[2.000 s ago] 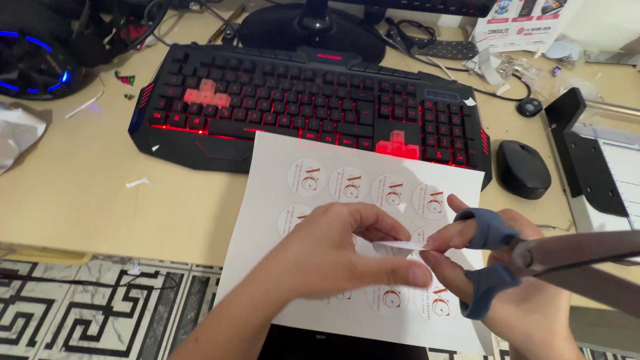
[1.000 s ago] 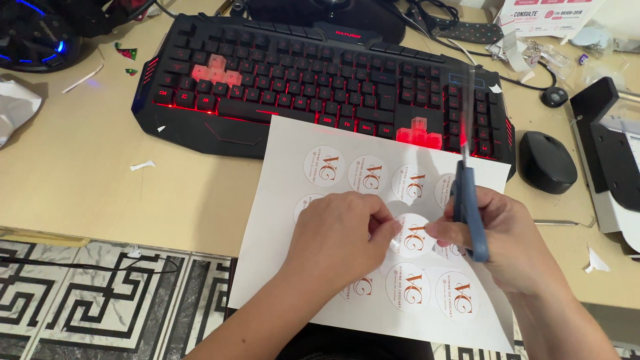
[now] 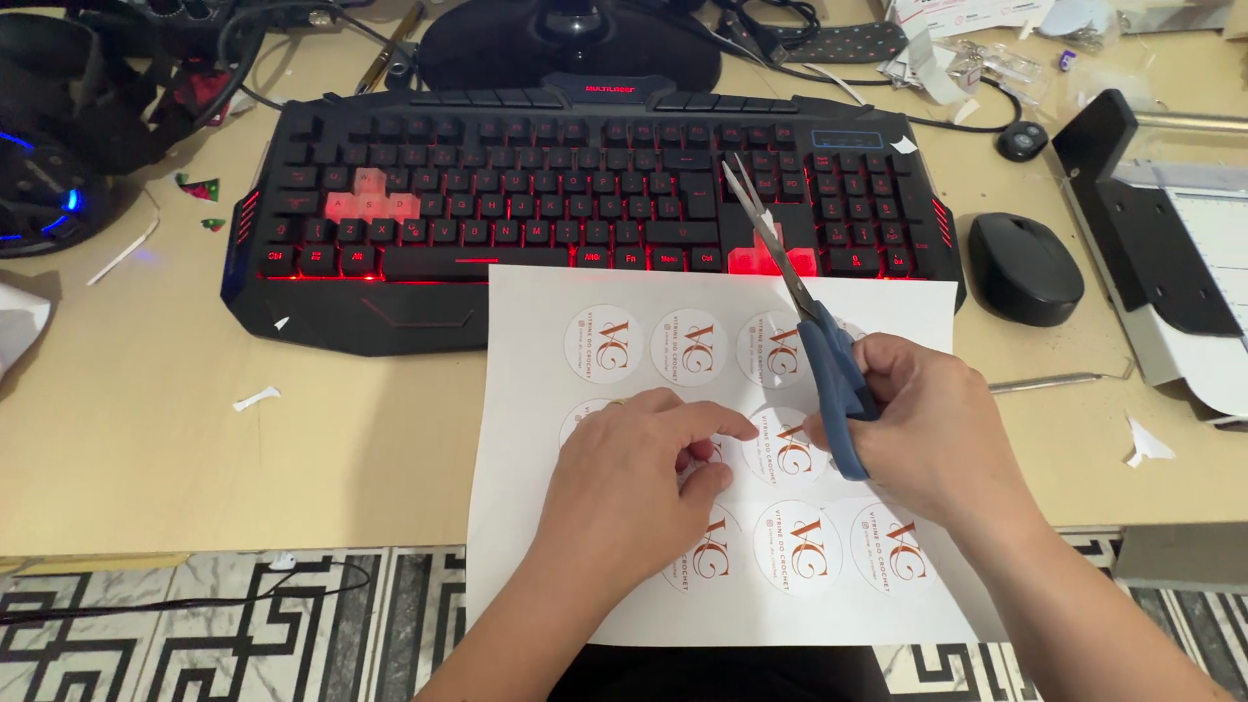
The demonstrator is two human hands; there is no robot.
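Note:
A white paper sheet (image 3: 624, 614) with rows of round printed labels lies partly on the desk and partly over its front edge, above my lap. My right hand (image 3: 926, 429) has a pair of scissors with blue handles (image 3: 829, 380) hooked on its fingers, the slightly parted blades pointing up and left over the keyboard. Its fingertips are at the right side of a round label (image 3: 786, 447) in the middle row. Over the left of that row rests my left hand (image 3: 639, 478), index finger stretched to the same label's left edge, nothing seen in its grasp. Both hands hide some labels.
A black backlit keyboard (image 3: 429, 317) lies behind the sheet, a black mouse (image 3: 1026, 268) to its right. Farther right is a paper trimmer (image 3: 1160, 253). A thin metal hook tool (image 3: 1048, 383) and paper scraps (image 3: 1149, 444) lie nearby. A headset (image 3: 49, 185) is at the left.
Two seconds ago both hands held a small white piece above the sheet; now they are apart at a round label. The scissors have swung from pointing right to pointing up and left.

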